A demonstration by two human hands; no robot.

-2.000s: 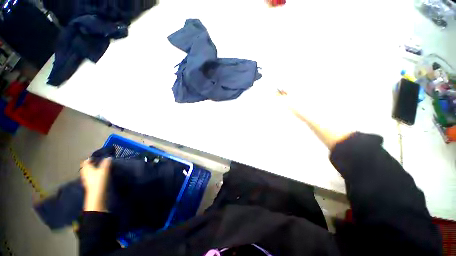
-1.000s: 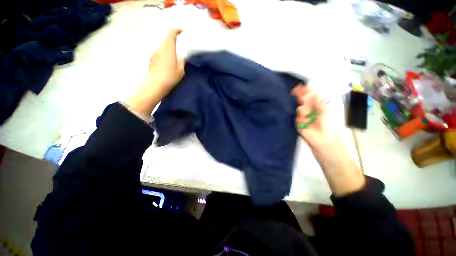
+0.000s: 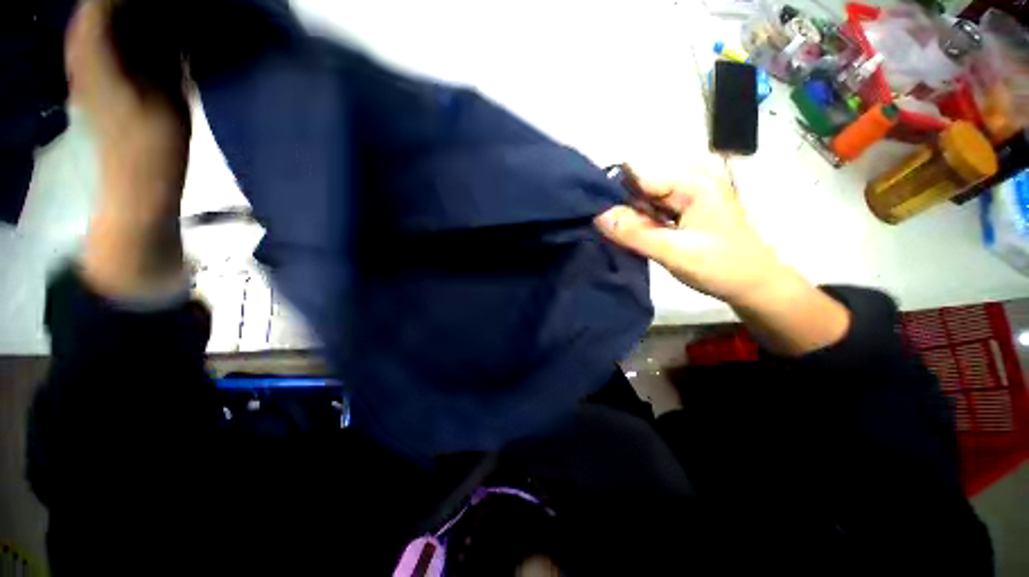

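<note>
The navy trousers [image 3: 451, 259] are stretched out above the front of the table, their lower part hanging over the edge towards my lap. They are partly blurred. My left hand [image 3: 135, 147] is raised at the upper left, blurred, gripping the dark cloth there; its fingertips are partly hidden. My right hand [image 3: 688, 231] pinches the right edge of the trousers between thumb and fingers. A small dark object with a silver glint shows at those fingers; I cannot tell clearly whether it is the snips.
A phone [image 3: 735, 107] lies on the white table [image 3: 790, 225]. Right of it are an orange spool [image 3: 864, 132], an amber jar [image 3: 931, 172] and plastic bags. Red basket [image 3: 965, 383] lower right; blue basket rim [image 3: 276, 383] below the table edge. Dark garments [image 3: 25, 124] far left.
The trousers have been pulled from a bunch into a wide spread and come closer. My left hand has moved left. The view has shifted, and the orange item at the top is out of view.
</note>
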